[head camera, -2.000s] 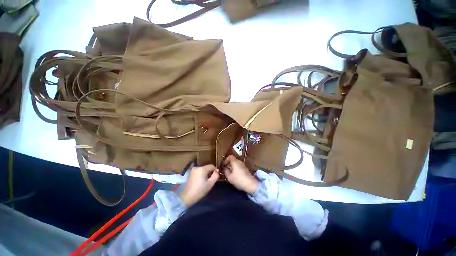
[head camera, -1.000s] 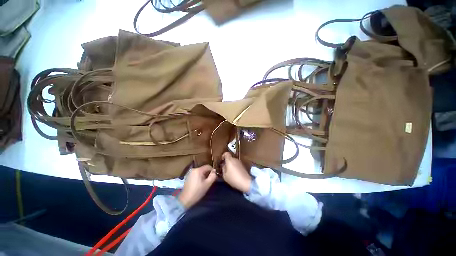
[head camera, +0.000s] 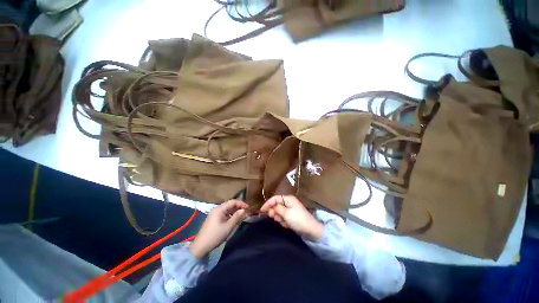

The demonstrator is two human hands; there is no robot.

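Note:
An open brown bag (head camera: 281, 161) lies at the table's near edge, its opening edged by a thin gold line. A small white label (head camera: 292, 176) and a silvery-white cluster (head camera: 314, 168) show at it. My left hand (head camera: 222, 222) and my right hand (head camera: 289, 214) are at the bag's near end, fingertips pinched and a little apart. A small reddish thing (head camera: 255, 212) shows between the fingertips; it is too small to name, and which hand holds it is unclear.
Brown bags (head camera: 227, 89) with looped straps are piled at left. Another brown bag (head camera: 467, 160) with a pale plate lies at right. More bags lie at the far edge (head camera: 331, 16) and far left (head camera: 29, 89). An orange-red cord (head camera: 139, 255) hangs by my left sleeve.
The view has shifted, so the bags appear farther right. My right hand has come out of the bag's opening toward my left fingertips, and the reddish thing now shows between them.

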